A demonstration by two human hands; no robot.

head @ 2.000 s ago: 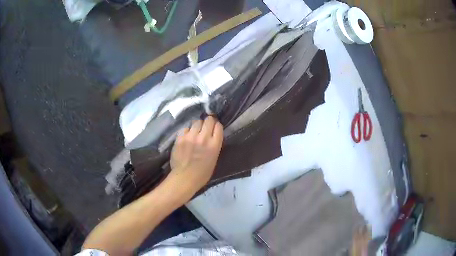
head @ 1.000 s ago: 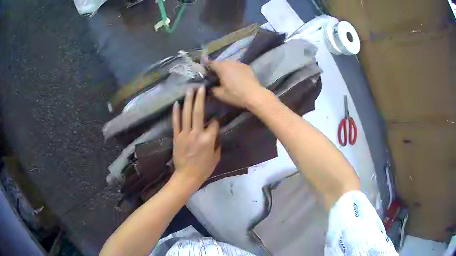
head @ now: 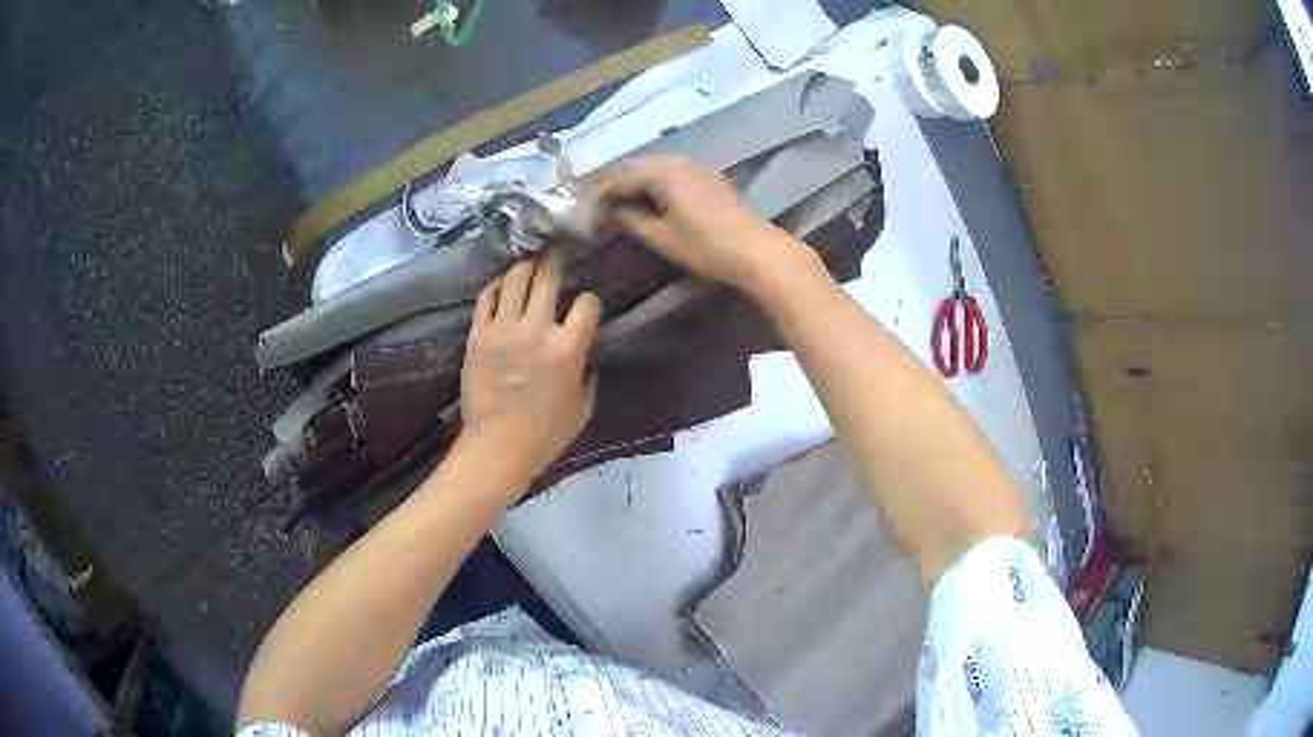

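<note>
A bundle of cut pieces, dark brown and grey layers, lies across the table's left part. A pale tie strip is bunched around its middle. My left hand lies on the bundle, palm down, fingers slightly apart, fingertips just below the tie. My right hand is at the tie from the right, fingers curled and blurred; its grip cannot be made out. A taupe garment panel lies flat nearer me, partly under my right forearm.
Red-handled scissors lie right of the bundle. A white roll and a pale card are at the far edge. A tan strip runs along the bundle's far side. A red and dark object, perhaps the iron, is at lower right.
My right hand has come from the lower right to the tie. The bundle's grey layers now lie over the white ones. My left hand stays on the bundle. The view has shifted.
</note>
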